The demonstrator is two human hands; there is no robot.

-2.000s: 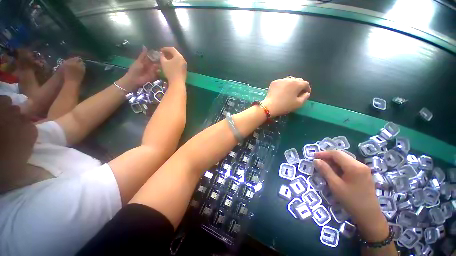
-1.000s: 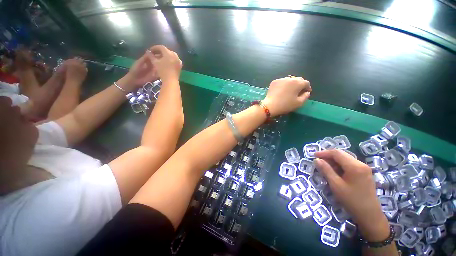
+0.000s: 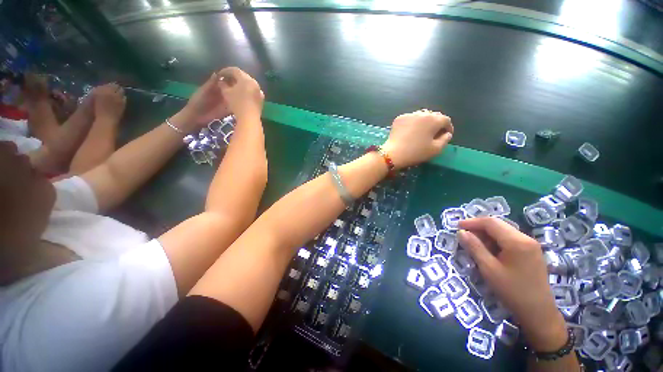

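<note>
My left hand (image 3: 422, 138) rests on the green edge strip beside the belt, its fingers curled in; no part shows in it. My right hand (image 3: 507, 263) lies low over the pile of pale rounded-square housings (image 3: 579, 254), thumb and index finger close together near its left part. Whether these fingertips hold a housing cannot be told. My left forearm crosses over a clear blister tray (image 3: 334, 270) with rows of dark parts with whitish squares.
On the dark belt (image 3: 480, 80) lie two pale housings (image 3: 515, 138) and a dark greenish part (image 3: 547, 135) between them. At left, a person in white sleeves holds both hands together above a smaller housing heap (image 3: 207, 143). Another person's hands show farther left.
The two housings and the dark part on the belt have moved left. The neighbour's hands came together and moved slightly left. My hands have stayed in place.
</note>
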